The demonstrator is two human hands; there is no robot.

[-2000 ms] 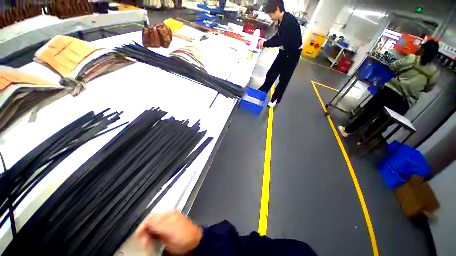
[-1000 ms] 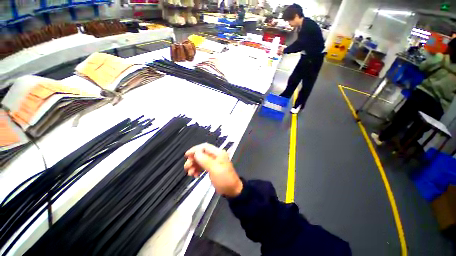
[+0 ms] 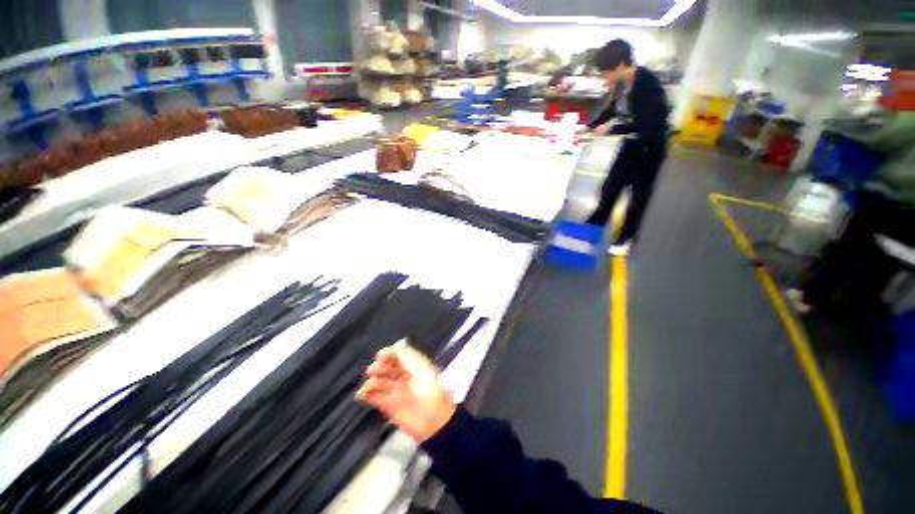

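Observation:
A wide main pile of black leather straps point(image 3: 311, 402) lies lengthwise on the white table. A looser side pile of black straps point(image 3: 191, 387) lies to its left. My right hand point(image 3: 406, 390) is over or beside the right side of the main pile, near its far half, with fingers curled. The frame is blurred, and I cannot tell whether the fingers hold a thin tool. No strap is seen raised in the hand. My left hand is not in view.
A smaller strap bundle point(image 3: 441, 206) lies farther along the table. Tied leather stacks point(image 3: 150, 251) stand at the left. A blue bin point(image 3: 575, 245) and a standing person point(image 3: 637, 141) are by the table's right edge. Another person is partly visible at the far right.
My right hand has moved from the table's near right edge up and forward to the main pile. The camera view has tilted up and turned left. The straps look unmoved.

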